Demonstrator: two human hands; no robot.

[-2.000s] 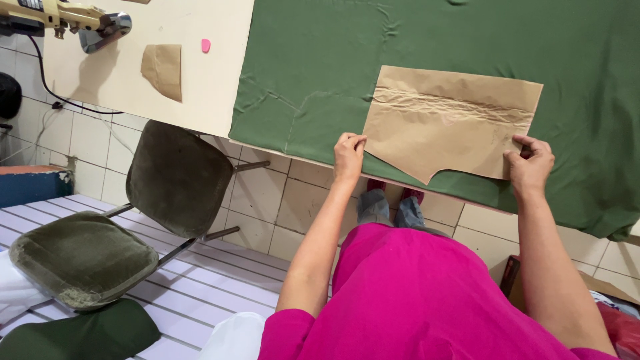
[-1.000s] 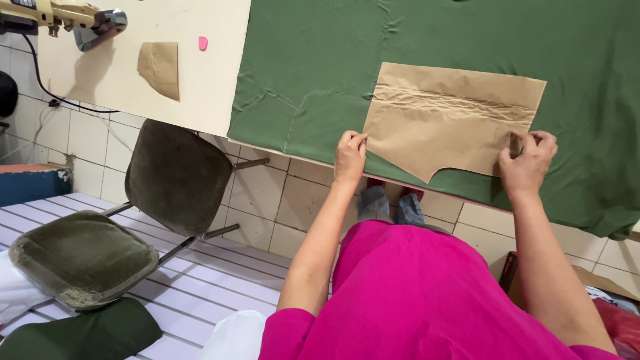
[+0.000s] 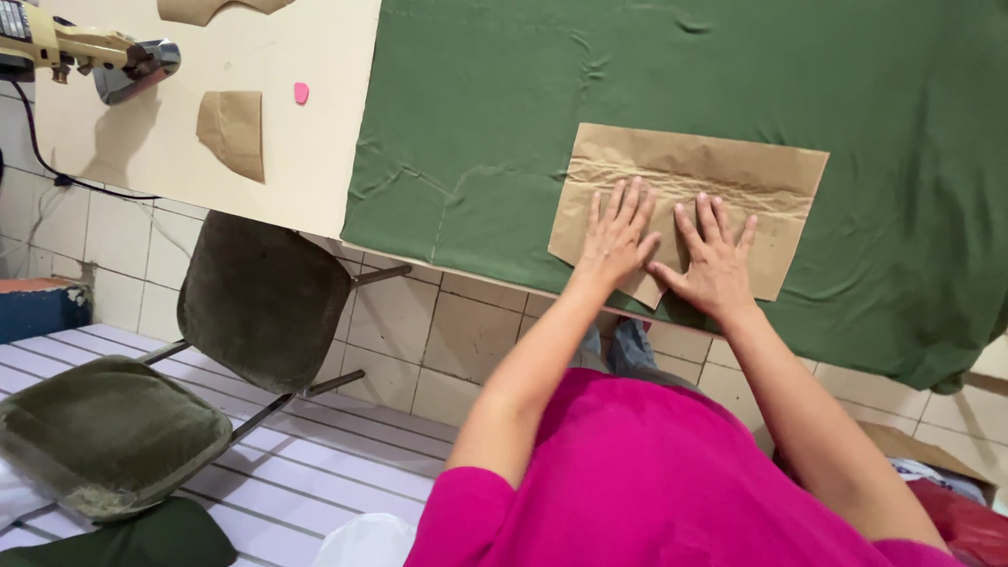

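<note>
A creased brown paper pattern piece (image 3: 701, 161) lies flat on green fabric (image 3: 488, 102) that covers most of the table. My left hand (image 3: 618, 236) rests palm down on the middle-left part of the paper, fingers spread. Close beside it, my right hand (image 3: 713, 264) presses flat on the paper's lower middle, thumb pointing towards the left hand. Neither hand grips anything. The paper's lower edge is partly hidden beneath the hands.
A smaller brown paper piece (image 3: 236, 130) and a pink tailor's chalk (image 3: 301, 93) lie on the pale tabletop (image 3: 315, 157). At upper left is a cream-coloured machine (image 3: 87, 47) with a cord. A dark padded chair (image 3: 264, 303) stands by the table's near edge.
Both hands have moved inward from the paper's side edges and now lie flat on it. The paper's outline looks little changed.
</note>
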